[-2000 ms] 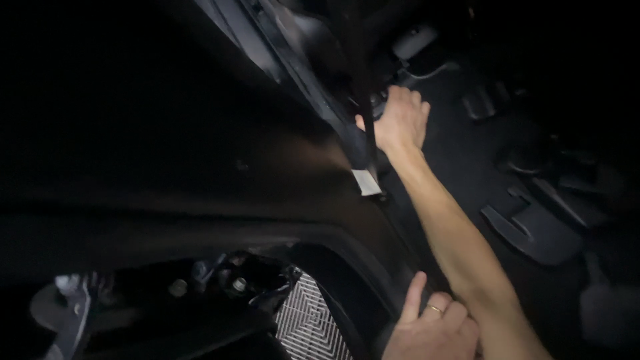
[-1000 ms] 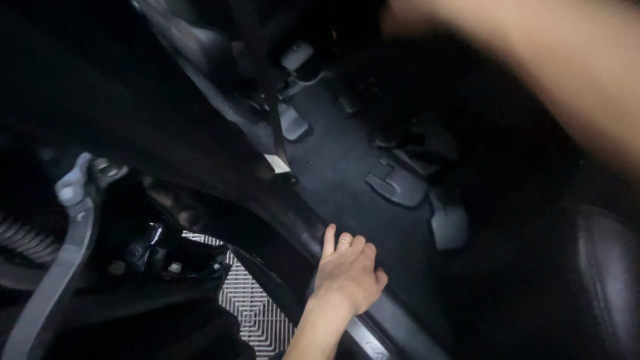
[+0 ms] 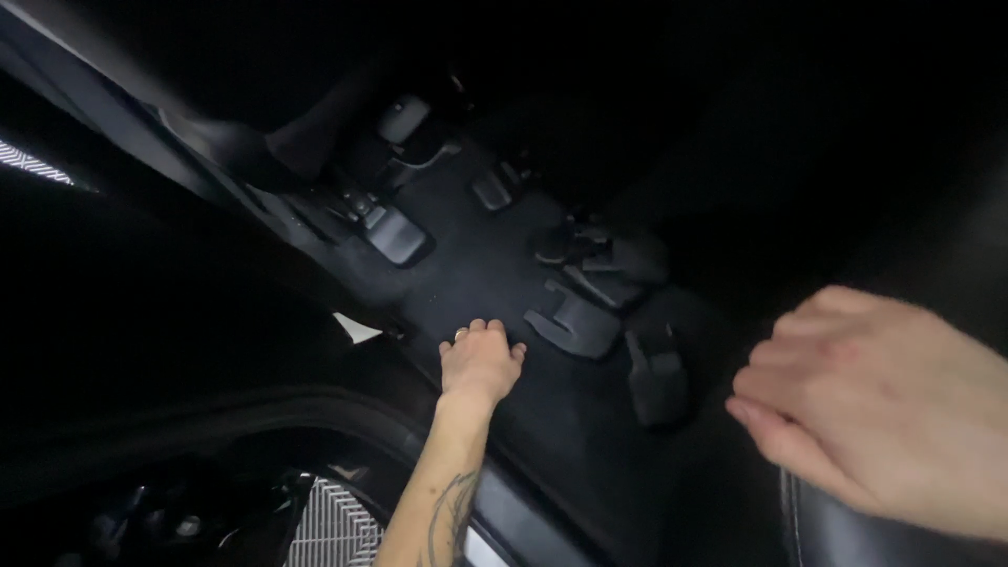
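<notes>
Dark carpet (image 3: 465, 268) covers a car's footwell in the middle of the head view. Over its near edge, beside the door sill (image 3: 535, 504), my left hand (image 3: 482, 362) reaches down with a ring on one finger; the palm is hidden, and whether it presses on the carpet is unclear. At the right, close to the camera, my right hand (image 3: 858, 402) has its fingers curled in, above the edge of a dark seat (image 3: 843, 528). Nothing shows in its grip. A white tag or piece (image 3: 357, 328) lies left of my left hand.
Pedals (image 3: 396, 235) stand at the upper left of the footwell. Dark plastic seat-rail or bracket parts (image 3: 579, 323) and another plastic piece (image 3: 657, 378) rise from the floor at right. Outside the sill, a ribbed, patterned floor (image 3: 331, 524) shows below.
My left hand has moved from the door sill further in over the carpet. My right hand, out of view at the top one second ago, is now at the lower right. The view has shifted.
</notes>
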